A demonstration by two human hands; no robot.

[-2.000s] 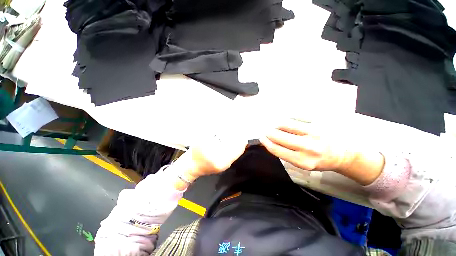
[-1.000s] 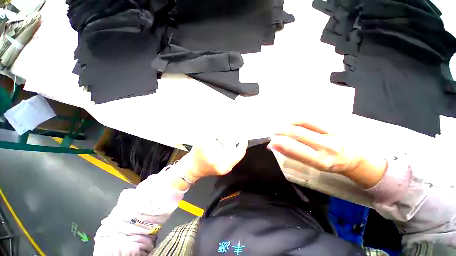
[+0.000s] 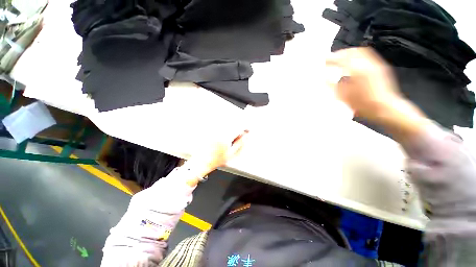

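My left hand (image 3: 222,152) rests at the near edge of the white table (image 3: 292,138), with a tiny reddish spot at its fingers; whether it holds something I cannot tell. My right hand (image 3: 368,83) is raised and blurred at the left side of the right pile of black panels (image 3: 428,86); its grip is unclear. The left pile (image 3: 125,73) and middle pile (image 3: 229,31) of black panels lie further back. A folded black panel (image 3: 209,71) lies in front of the middle pile. No panel shows at the table edge between my hands.
A green metal frame (image 3: 52,151) with white paper (image 3: 28,122) stands at the left. A box of black pieces (image 3: 138,161) is below the table edge. Pale bundles (image 3: 18,41) lie at far left. A blue object (image 3: 360,229) is under the table.
My right hand has moved from the table edge up and right to the right pile. The black panel edge between my hands is gone from there. The right pile's outline has shifted.
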